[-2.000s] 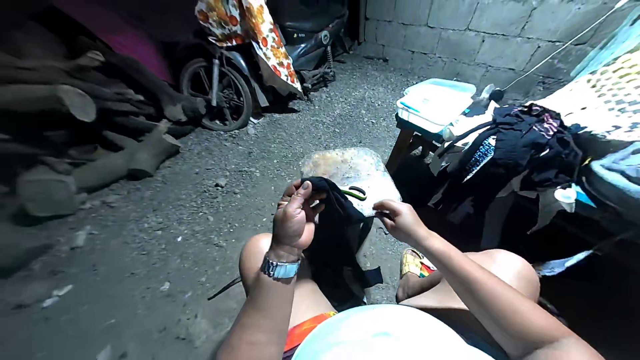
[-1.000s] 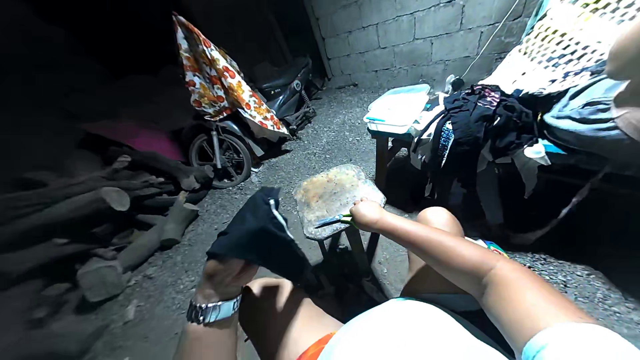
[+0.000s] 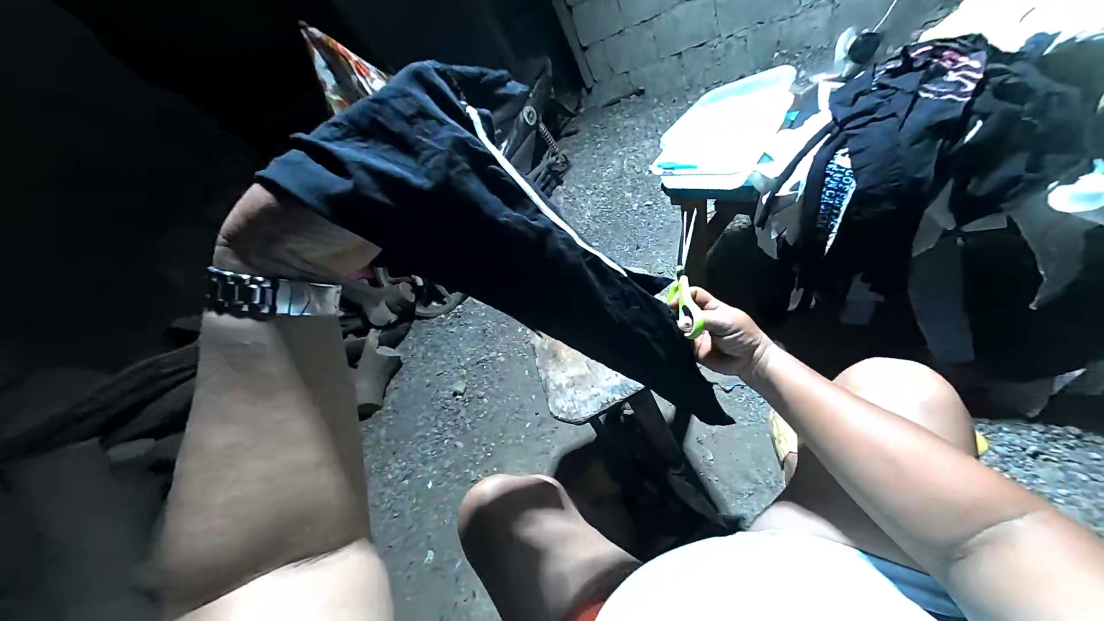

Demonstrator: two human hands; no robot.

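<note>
A dark cloth garment with a white stripe [image 3: 483, 216] stretches slantwise in front of me. My left hand [image 3: 289, 228], a metal-band watch on its wrist, is raised under the upper left end of the cloth, its fingers hidden by the fabric. At the lower right end, my right hand [image 3: 724, 332] holds a pair of scissors with green handles [image 3: 687, 315], blades pointing up, and its fingers also pinch the edge of the cloth. Below the garment stands a small stool with a worn top [image 3: 582, 379].
A table or stand bears a white plastic tray [image 3: 724, 129] beyond my right hand. A heap of dark clothes [image 3: 906, 155] lies at the right. Logs [image 3: 147, 388] are piled at the left, and a concrete block wall [image 3: 664, 43] stands behind.
My left hand has risen with the dark garment, which now spans between both hands. The scissors, held over the stool a second ago, now point upward beside the cloth.
</note>
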